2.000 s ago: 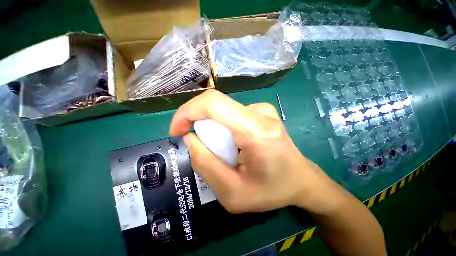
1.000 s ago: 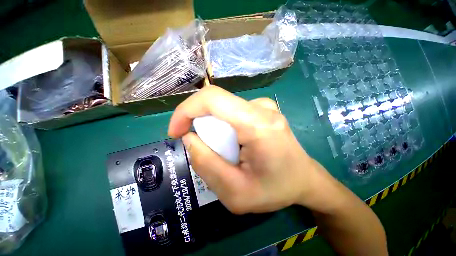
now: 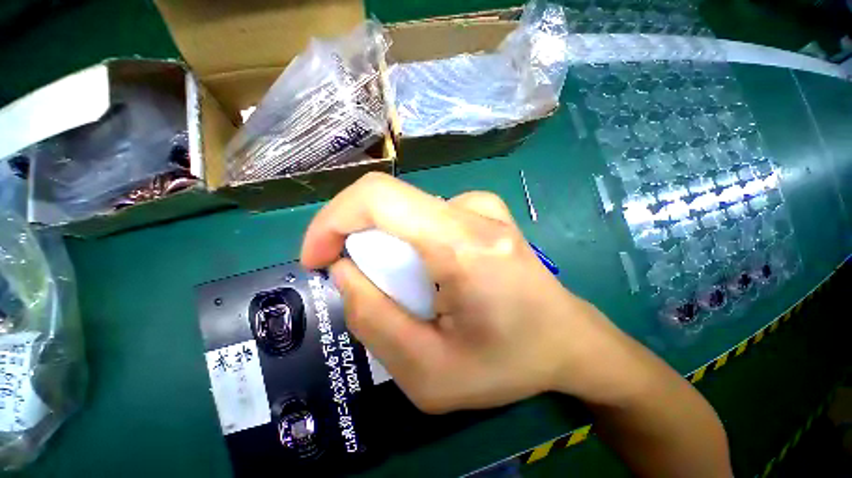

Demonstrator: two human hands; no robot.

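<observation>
My right hand point(image 3: 448, 299), bare, is closed around a small white squeeze bottle point(image 3: 394, 271) above the black jig. The bottle's tip is hidden by my fingers. The black jig point(image 3: 322, 429) lies on the green bench with white printed text, white labels and oval recesses. Two recesses on its left part hold small dark housings, an upper one point(image 3: 277, 321) and a lower one point(image 3: 298, 428). My hand covers the jig's right part. My left hand is not in view.
Behind the jig stand a left carton point(image 3: 121, 210) with coppery parts, a middle carton point(image 3: 308, 189) with bagged thin sticks, and a right carton point(image 3: 467, 147). A clear bag point(image 3: 28, 373) lies left, a blister tray point(image 3: 691, 168) right. A blue handle point(image 3: 544, 260) and thin rod point(image 3: 530, 196) show beyond my hand.
My right hand, still holding the bottle, has shifted slightly left and down over the jig. The blue handle now shows beside my hand. The housings in the left recesses look unchanged.
</observation>
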